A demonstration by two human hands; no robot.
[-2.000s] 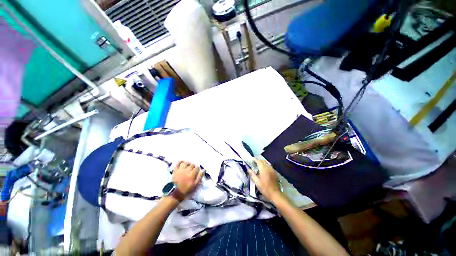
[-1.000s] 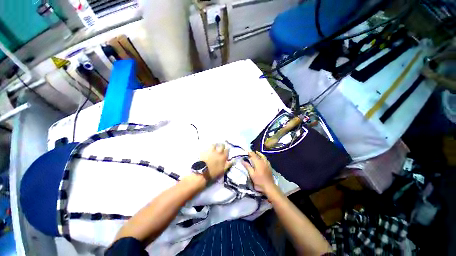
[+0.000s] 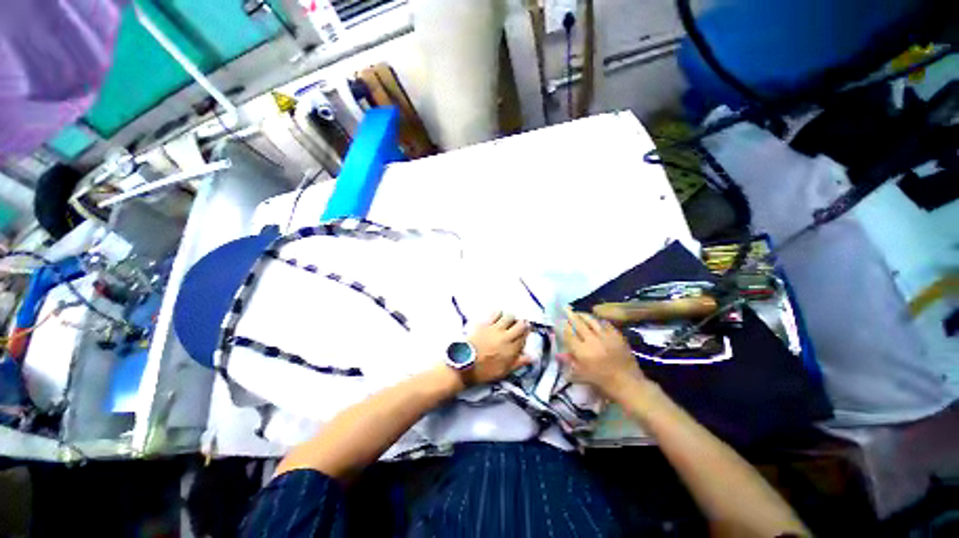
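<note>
A white garment piece (image 3: 315, 305) with black-and-white checked seam lines lies over the dark blue padded board (image 3: 216, 294), whose rounded end shows at left. My left hand (image 3: 498, 349), with a watch on the wrist, lies on the garment with fingers bent; whether it pinches cloth I cannot tell. My right hand (image 3: 595, 349) is close beside it, fingers at the bunched checked end of the garment (image 3: 547, 389). A small pale piece (image 3: 566, 292) shows just beyond the right fingertips. The steam iron (image 3: 657, 309), with a tan handle, rests on the dark pad (image 3: 752, 394) at right.
The white-covered ironing table (image 3: 526, 184) extends behind the garment. A bright blue bar (image 3: 363, 163) stands at its back left. A blue-edged tray (image 3: 796, 331) is beside the iron pad. A black hose (image 3: 726, 189) runs to the upper right. A metal frame stands at far left.
The view has swung back left and shifted since one second ago. My hands remain at the garment's bunched end, with the right hand now flatter and near the pale piece. The iron stays on its pad.
</note>
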